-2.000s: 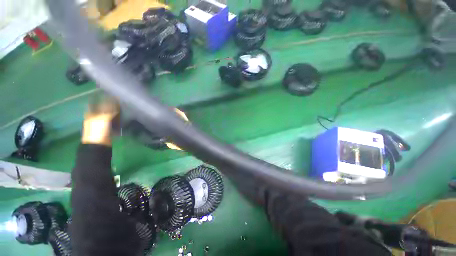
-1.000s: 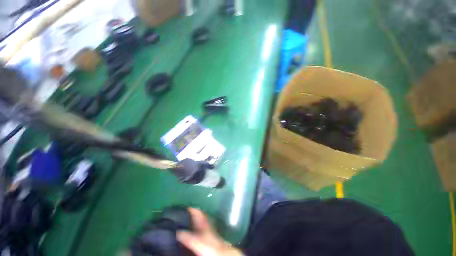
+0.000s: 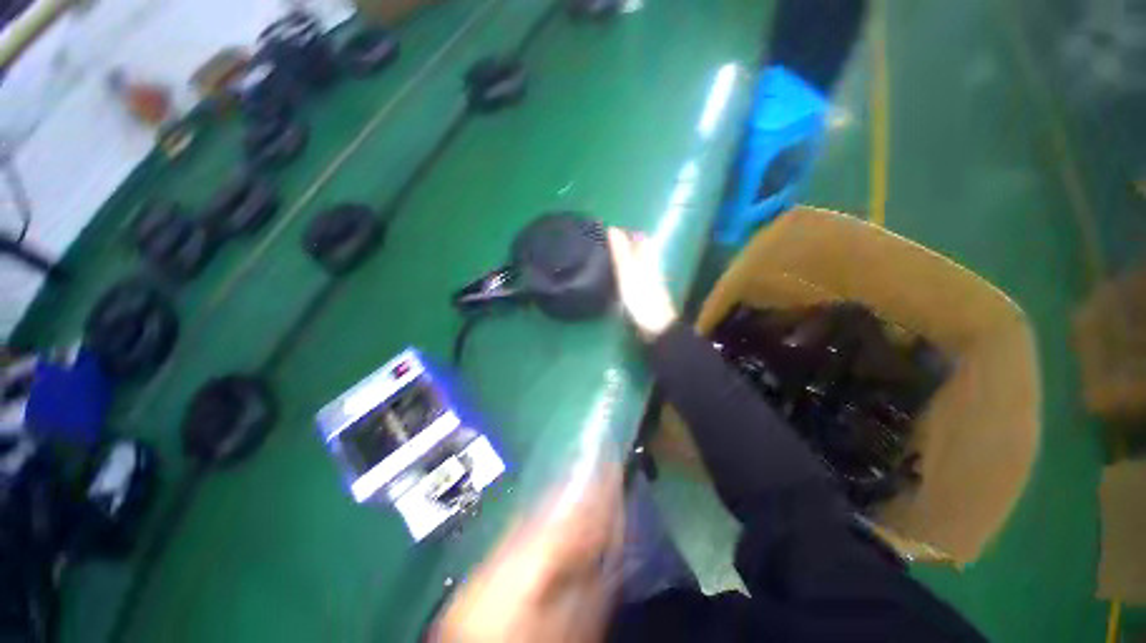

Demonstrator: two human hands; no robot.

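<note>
A round black fan head (image 3: 566, 265) is on the green work surface near its right edge, beyond the screw feeder, with a small dark arm-like part and a thin black cable beside it. My right hand (image 3: 638, 281) holds the fan head at its right side; some fingers are hidden. My left hand (image 3: 540, 572) is low in the picture, strongly blurred and partly cut off; whether it holds anything cannot be told.
The blue-and-white screw feeder (image 3: 409, 440) stands left of my left hand. Several black fans (image 3: 343, 236) lie along the left. An open carton (image 3: 993, 364) of black parts (image 3: 842, 389) stands at right, with a blue stool (image 3: 777, 145) behind it.
The view has turned right, bringing the carton in. My right hand is now out at the fan head near the right edge. The hanging screwdriver seen earlier is out of view.
</note>
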